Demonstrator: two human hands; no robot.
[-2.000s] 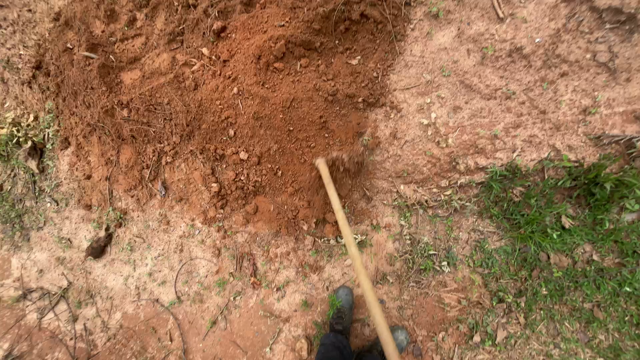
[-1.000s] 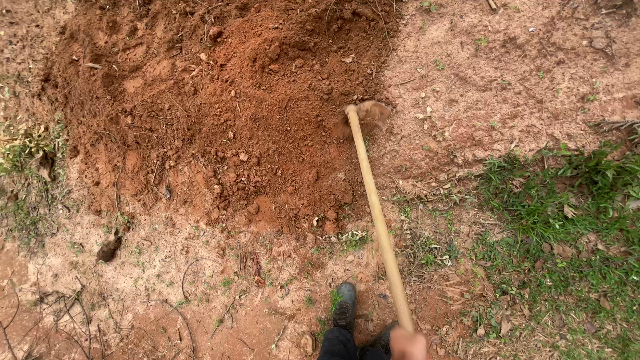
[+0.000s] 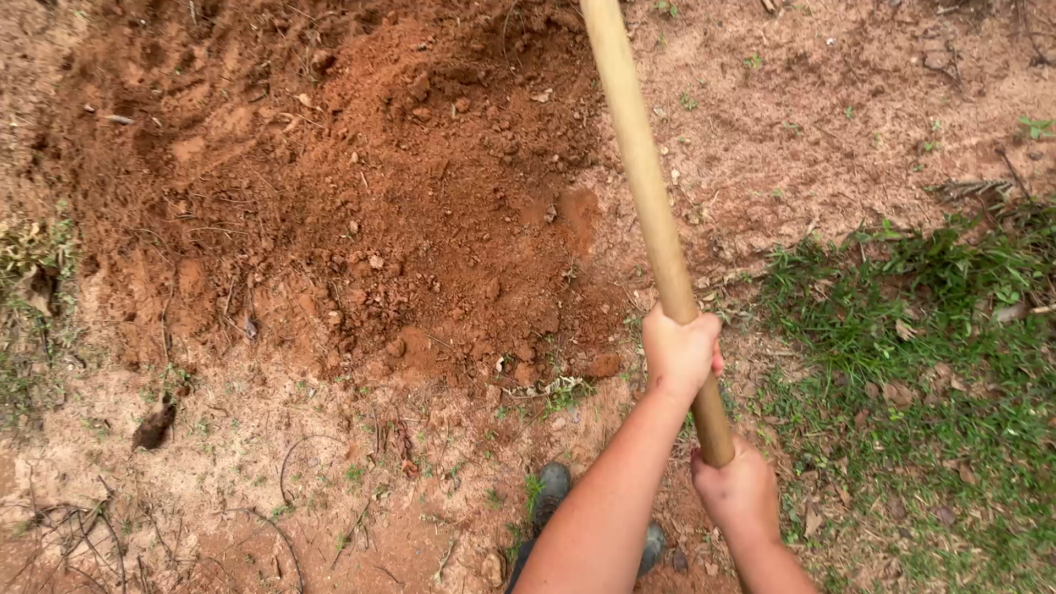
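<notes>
A long wooden tool handle (image 3: 639,157) slants from the top edge down to my hands at the lower right; its head is out of view. My left hand (image 3: 681,351) is closed around the handle partway along. Lower down, my right hand (image 3: 740,485) grips the handle's end. To the left of the handle lies a broad patch of loose, reddish-brown dug soil (image 3: 462,214) with clods, small stones and thin roots in it.
Two dark boots (image 3: 551,487) stand on pale, trodden ground below the soil, partly hidden by my left arm. Green grass (image 3: 907,355) grows on the right. Dry twigs (image 3: 82,528) lie at lower left, and a dark clump (image 3: 154,424) sits above them.
The handle has swung up, so its far end has left the view at the top. Both hands and forearms now show on it; a second ago only part of one hand showed at the bottom edge.
</notes>
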